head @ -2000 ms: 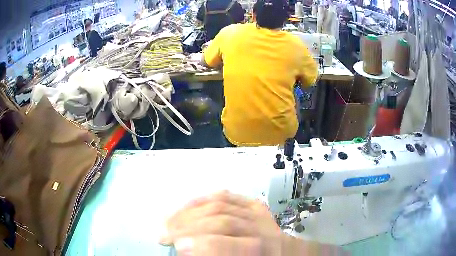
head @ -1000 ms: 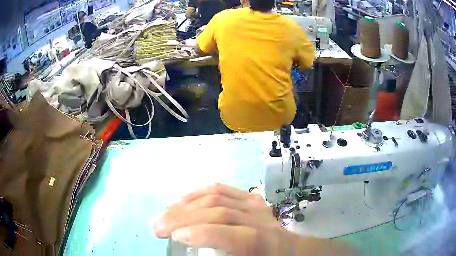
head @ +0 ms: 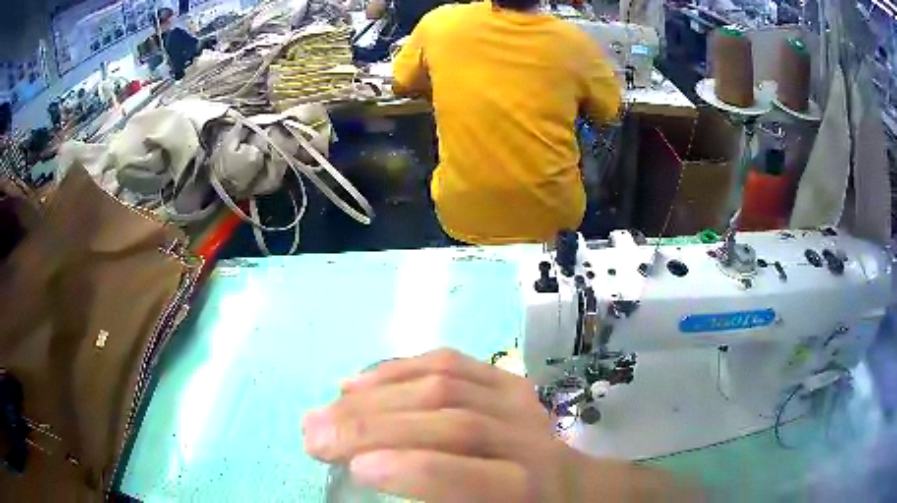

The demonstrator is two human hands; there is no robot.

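My right hand (head: 443,432) reaches in from the lower right, over the pale green machine table (head: 266,363). Its fingers are bent around a clear, rounded object (head: 366,486), perhaps a bottle. Only its rim and lower part show; the hand hides the rest. The white sewing machine head (head: 679,344) stands just right of the hand, and its presser foot area is partly hidden behind the hand. My left hand is not in view.
Brown panels (head: 84,334) are stacked at the left. Beige bag pieces with pale handles (head: 162,147) lie beyond. A person in a yellow shirt (head: 507,128) sits ahead. Brown thread cones (head: 732,69) stand behind the machine.
The view has shifted, so the table and machine sit higher in the picture. Glare on the table has lessened. My right hand stays around the clear object, which shows a little more.
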